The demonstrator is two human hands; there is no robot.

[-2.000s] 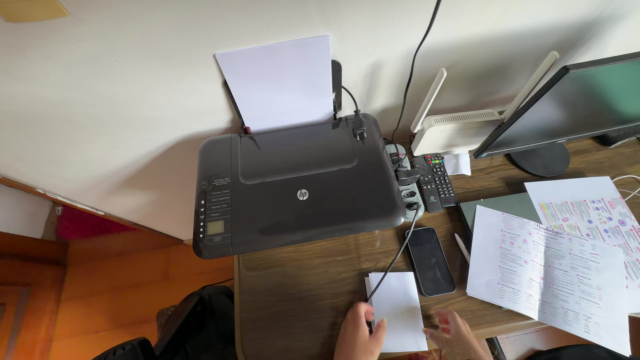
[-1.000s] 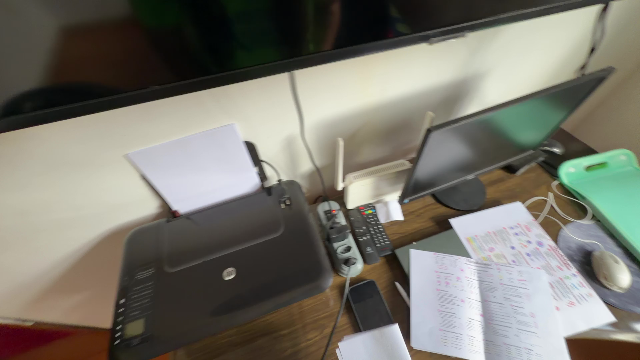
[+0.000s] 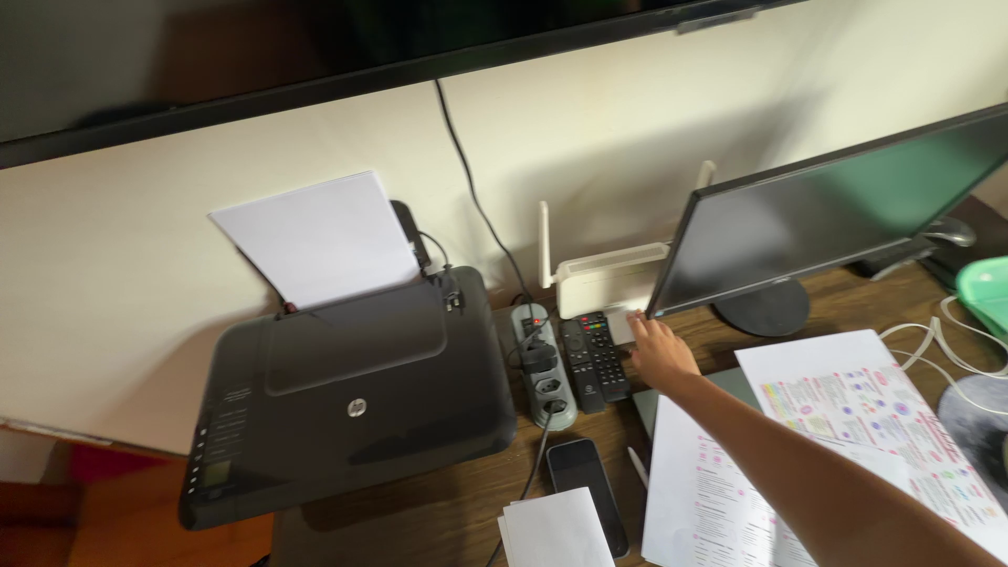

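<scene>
My right hand (image 3: 657, 350) reaches in from the lower right across the printed sheets. Its fingertips are at a small white object (image 3: 622, 329) in front of the white router (image 3: 606, 282), by the lower left corner of the monitor (image 3: 827, 213). Whether the fingers grip it cannot be told. Two remote controls (image 3: 594, 358) lie just left of the hand, beside a grey power strip (image 3: 546, 370). Blank white paper (image 3: 557, 529) lies at the bottom, partly over a black smartphone (image 3: 589, 492). My left hand is out of view.
A black HP printer (image 3: 354, 394) with white sheets (image 3: 319, 240) in its rear feed stands at the left. A wall-mounted screen (image 3: 315, 59) spans the top. A black cable (image 3: 465, 173) runs down the wall. Printed sheets (image 3: 866, 417), white cables (image 3: 933, 339) and a green plastic item (image 3: 984, 287) are at the right.
Both hands were at the blank paper two seconds ago, and neither showed one second ago. My right hand now reaches to the router's front. The view has swung up and right.
</scene>
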